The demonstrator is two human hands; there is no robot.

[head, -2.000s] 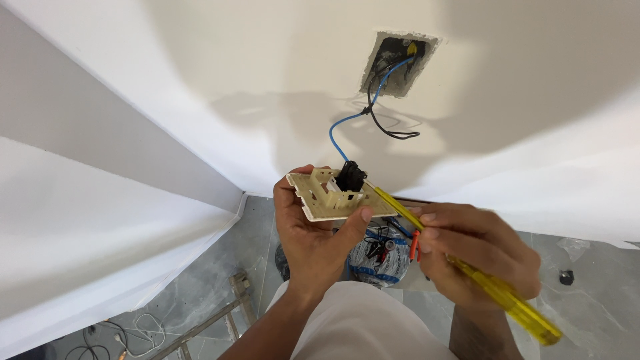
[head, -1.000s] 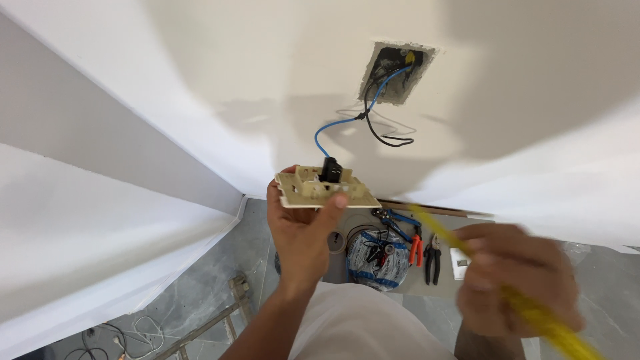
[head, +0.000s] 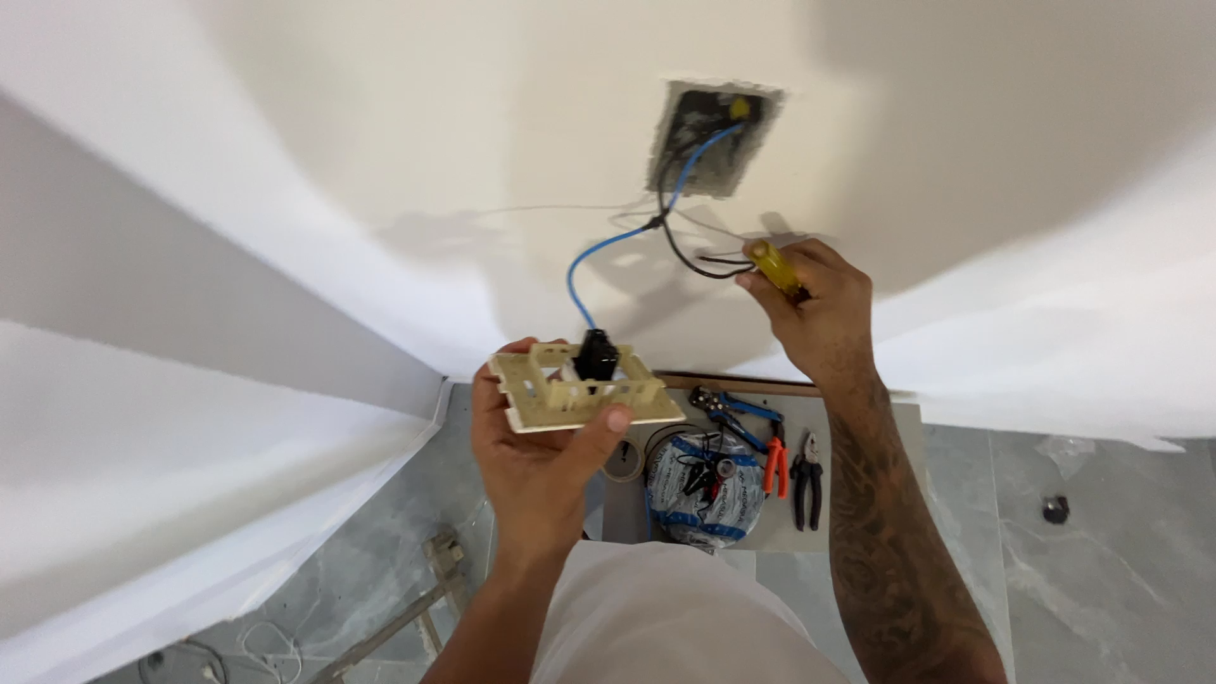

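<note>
My left hand (head: 537, 465) grips a cream plastic wall plate frame (head: 456, 380), back side up, with its thumb on the near edge. A black switch or socket module (head: 597, 356) sits in the frame, and a blue wire (head: 573, 271) runs from it up to the recessed wall box (head: 712, 142). My right hand (head: 817, 299) holds a screwdriver with a yellow handle (head: 775, 269) and has its fingertips at the bent black wire (head: 698, 270), which also comes out of the box. Whether the fingers pinch the wire is hard to tell. Black tape wraps the blue wire at one spot.
Below the hands a board (head: 879, 475) bears a blue wire stripper (head: 736, 413), red-handled pliers (head: 776, 465), dark-handled pliers (head: 807, 484) and a plastic-wrapped wire coil (head: 708, 499). A ladder (head: 389, 627) and loose cables (head: 271, 651) are at lower left. A small black object (head: 1055, 509) lies on the tiled floor.
My right hand has moved from the lower right up to the black wire near the wall, with the yellow screwdriver turned in its grasp. My left hand still holds the frame.
</note>
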